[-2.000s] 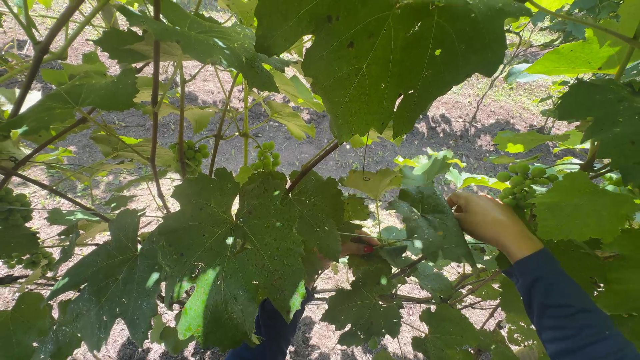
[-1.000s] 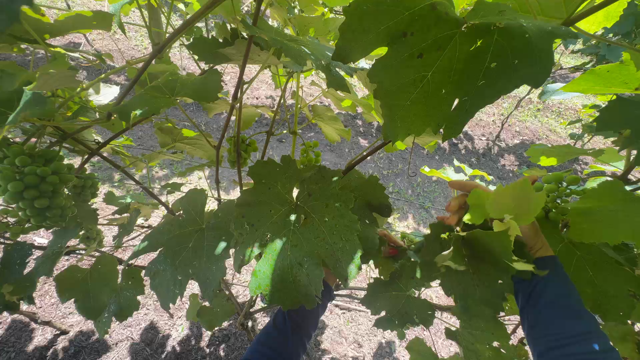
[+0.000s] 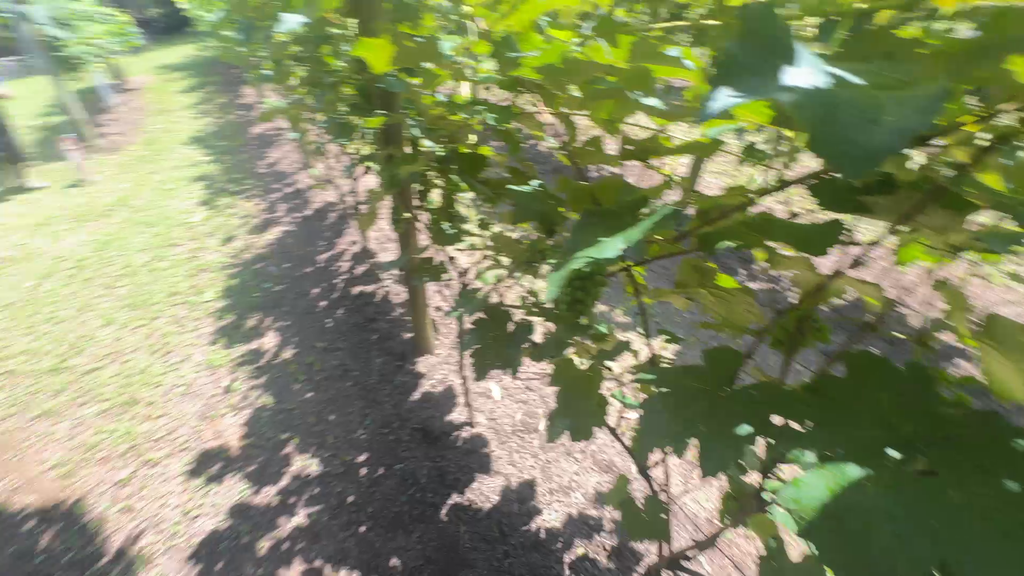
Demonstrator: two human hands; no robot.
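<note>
Neither my left hand nor my right hand shows in the head view now. Grapevine leaves [image 3: 904, 448] fill the lower right, large and dark, with blur over much of the picture. A green grape bunch [image 3: 582, 292] hangs near the middle, partly behind a pale-edged leaf [image 3: 612, 248]. What looks like another green bunch [image 3: 800, 332] hangs farther right, too blurred to make out well. A thin vine cane [image 3: 744, 200] crosses the upper right among the foliage.
A wooden post [image 3: 414, 272] stands in the vine row left of the grapes. Shaded mulch [image 3: 336, 384] lies along the row, with a sunlit grass strip [image 3: 120, 272] to its left. More posts [image 3: 68, 104] and vines stand at the far upper left.
The view has swung far to the left along the row. Both hands, seen among the leaves in the earlier frames, are out of the picture.
</note>
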